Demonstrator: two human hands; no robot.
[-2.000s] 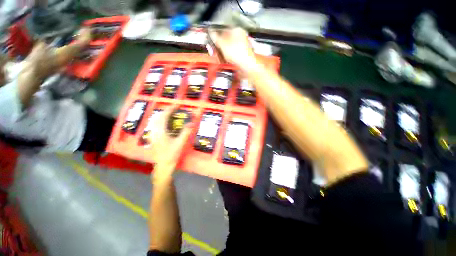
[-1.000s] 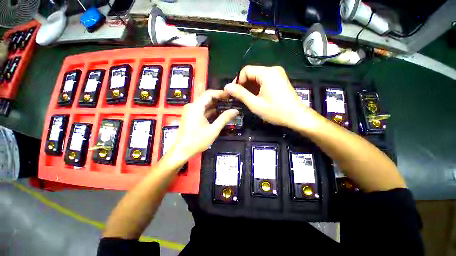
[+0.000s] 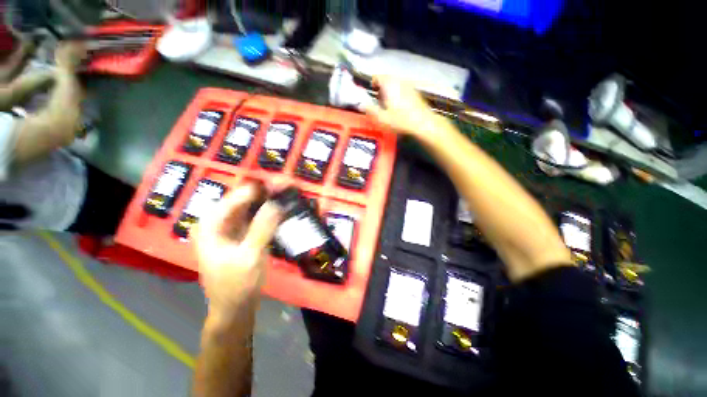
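Note:
My left hand (image 3: 229,248) pinches the upper end of a black electronic unit (image 3: 306,236) with a white label. The unit is tilted over the lower row of the red tray (image 3: 291,291). My right hand (image 3: 399,108) reaches to the bench's back, beside a white barcode scanner (image 3: 349,89). Blur hides whether its fingers grip the scanner. Other labelled units lie in the red tray's pockets. The black foam tray (image 3: 372,329) holds several units, and one pocket shows a flat white slip (image 3: 417,222).
A neighbour's arms (image 3: 50,116) are at left by another red tray (image 3: 124,50). More scanners (image 3: 558,151) lie at the back right. A blue item (image 3: 252,48) and a white round object (image 3: 184,39) stand behind the red tray. A yellow line (image 3: 108,298) crosses the floor.
My hands were together over the black tray. They have parted: the left is now over the red tray with a unit, the right is back near the scanner. The whole view has shifted and tilted.

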